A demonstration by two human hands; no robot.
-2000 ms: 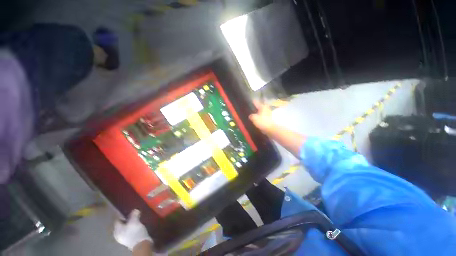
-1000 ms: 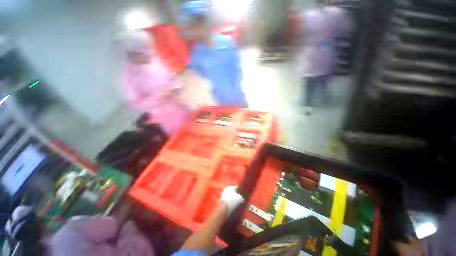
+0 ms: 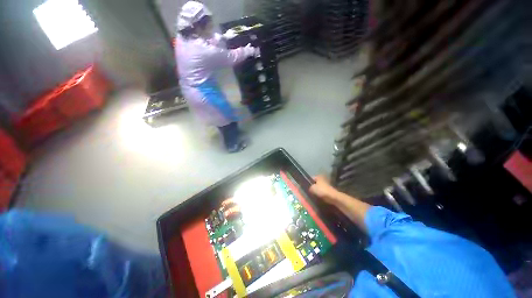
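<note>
A black tote is held in front of me at the bottom middle, tilted. A red liner lies in it under a green circuit board with tall parts, silver-white bars and yellow strips. Glare washes out the board's middle. My right hand, bare, grips the tote's right rim. My left hand is not in view. A dark strap or bag crosses the tote's near end and hides part of it.
A person in pink stands ahead with both hands on a tall stack of black totes. Red crates are at left. A blue-clothed shape is at lower left. Dark racks stand close on the right.
The view has swung from the red tray and workers to the floor, the person and the racks. The tote stays held before me. The gloved left hand has left the picture.
</note>
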